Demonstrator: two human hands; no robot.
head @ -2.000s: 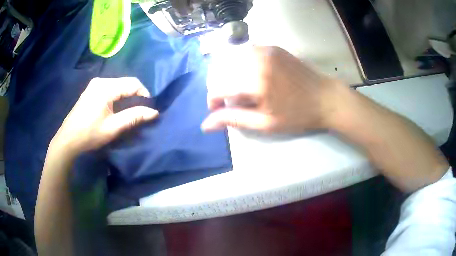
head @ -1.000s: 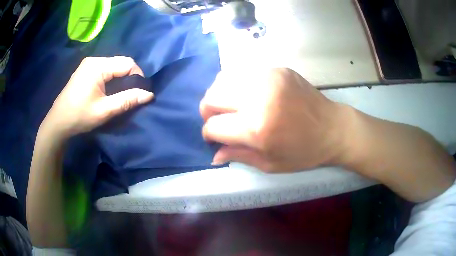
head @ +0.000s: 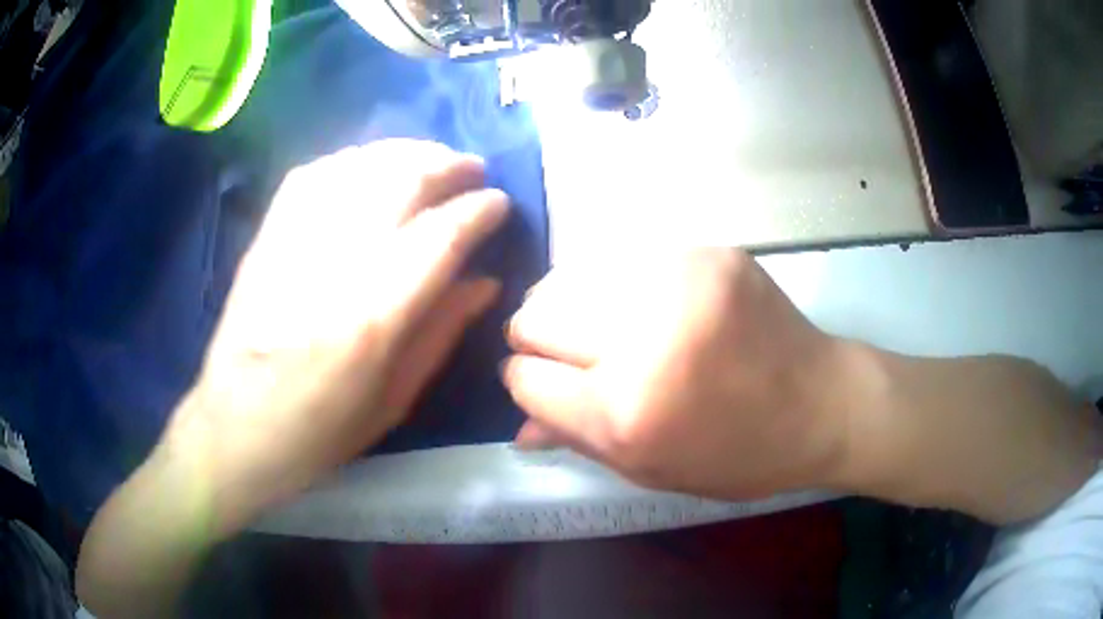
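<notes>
A navy fabric panel (head: 109, 266) lies under the sewing machine head and over the left of the table. My left hand (head: 351, 302) rests on the cloth left of its straight edge, fingers bent; whether it pinches cloth is unclear. My right hand (head: 689, 375) pinches the panel's right edge near the table's front rim, with the fingertips partly hiding the cloth. The presser foot (head: 508, 82) shows in strong glare at the cloth's edge, and the needle cannot be made out. A pale knob (head: 614, 75) is beside it.
A lime-green rounded plate (head: 215, 61) hangs left of the head. A dark flat rectangle with a copper edge (head: 956, 121) lies on the pale machine bed (head: 774, 133). The white table's worn, rounded edge (head: 484, 514) runs along the front. Something red shows below it.
My left hand has moved right, nearer the cloth's edge and my right hand. My right hand has moved down in the view since the oldest frame and stays at the edge.
</notes>
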